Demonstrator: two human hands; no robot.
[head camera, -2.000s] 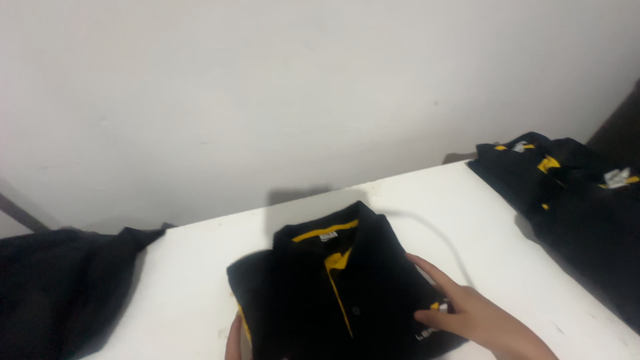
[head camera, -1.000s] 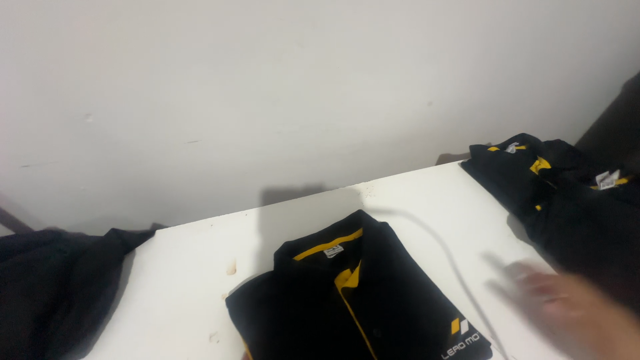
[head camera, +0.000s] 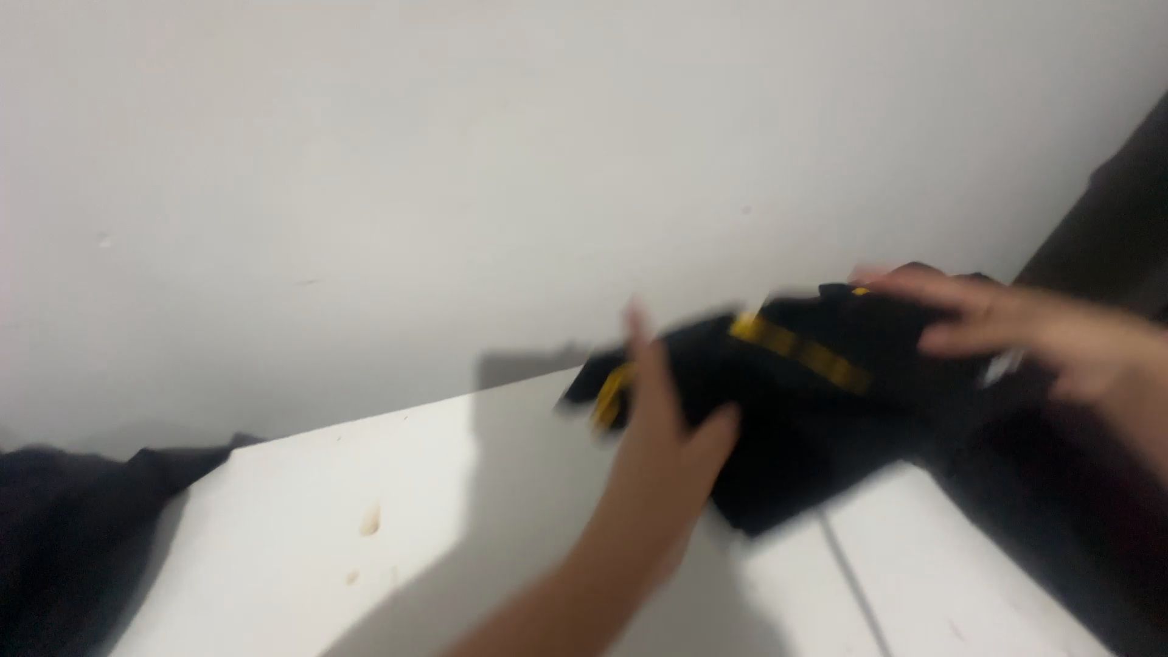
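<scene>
A black polo shirt with yellow trim (head camera: 785, 438), blurred by motion, is off the middle of the white table and over its right part, close to the other black garments. My left hand (head camera: 671, 411) is at the shirt's left end, fingers spread, the thumb against the dark cloth; whether it grips is unclear. My right hand (head camera: 1013, 328) reaches in from the right above the pile of black garments (head camera: 1049, 474), its fingers stretched flat over the dark cloth. Where the shirt ends and the pile begins is hard to tell.
Dark cloth (head camera: 73, 529) lies on the left end of the white table (head camera: 420, 465). A pale wall (head camera: 456, 182) rises behind the table. A thin dark line, perhaps a cable or its shadow, runs near the front right. A dark shape stands at far right.
The folded polo shirt has moved from the table's middle to the right, up to the pile. My left hand has come into full view beside it, and my right hand is now over the pile.
</scene>
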